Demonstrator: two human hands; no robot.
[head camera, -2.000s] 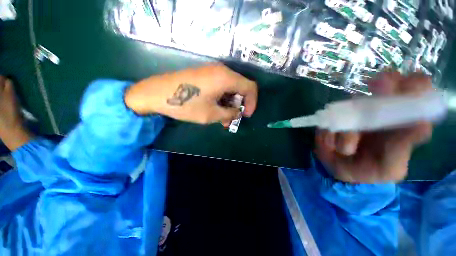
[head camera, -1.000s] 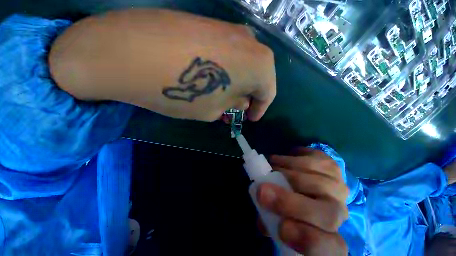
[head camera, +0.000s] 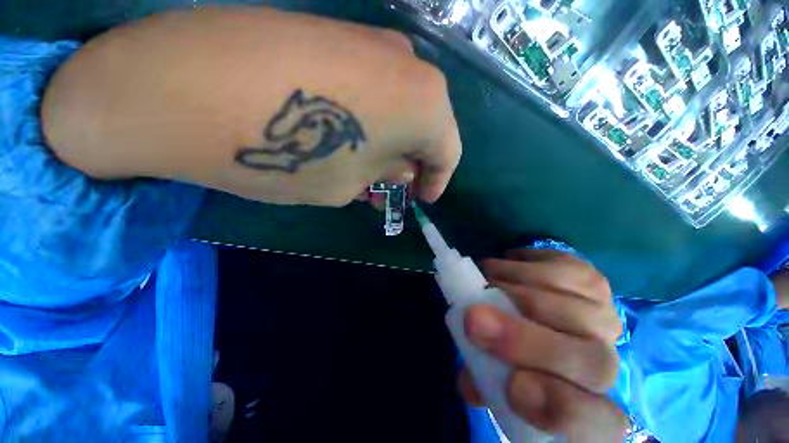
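Observation:
My left hand (head camera: 346, 112) comes in from the left, back of the hand up, and holds a small circuit-board assembly (head camera: 395, 210) at its fingertips. The assembly has a white edge and a dark green board, and its narrow end points down; its upper part is hidden by the fingers. My right hand (head camera: 554, 337) holds a white squeeze bottle (head camera: 489, 346) pointing up and left. Its green needle tip (head camera: 418, 210) is just right of the assembly; I cannot tell if they touch.
A glossy clear blister tray (head camera: 631, 173) with several assemblies lies at the upper right on the dark green bench top (head camera: 519, 199). The bench's near edge crosses below the hands, above a dark gap. Another person's blue sleeve (head camera: 709, 329) is at the right.
Since one second ago, the needle tip has moved from over the assembly's board to its right side. Both hands appear slightly shifted in view. Earlier, the bottle was held away to the right.

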